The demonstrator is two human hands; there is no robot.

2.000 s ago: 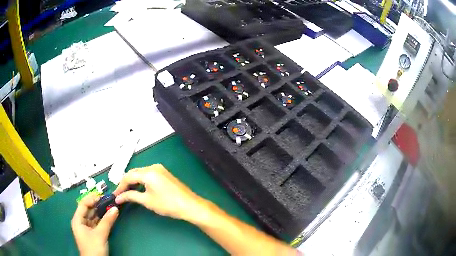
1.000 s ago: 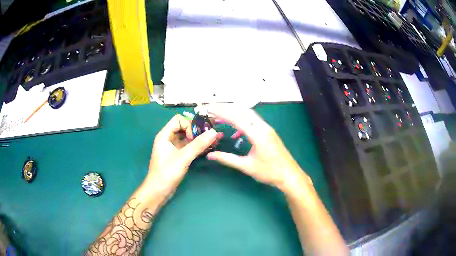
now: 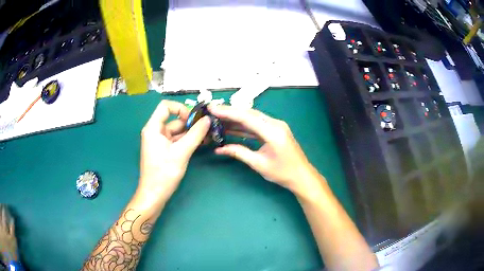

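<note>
My left hand (image 3: 172,143) holds a dark glossy watch module (image 3: 197,116) tilted on edge between thumb and fingers. My right hand (image 3: 260,143) holds a second black disc (image 3: 216,131) with small light details, close beside the module; whether the two discs touch is hard to tell. Both hands are above the green mat, bare. The foam tray (image 3: 353,174) is at the right, with tabbed, red-dotted sub-assemblies (image 3: 386,116) in its far pockets and bare pockets nearer me. A loose silvery module (image 3: 88,184) lies on the mat at the left.
A yellow upright (image 3: 125,47) stands beyond my left hand. White sheets (image 3: 239,47) lie behind, with white scraps (image 3: 205,97) near the mat's edge. Another dark tray (image 3: 58,47) and a module on paper (image 3: 50,91) are at the left. Another person's hand (image 3: 6,230) is at the lower left.
The view has turned left since the first frame. The loose module at the far left of the mat is gone and another person's hand shows there. The two discs now show separately between my hands.
</note>
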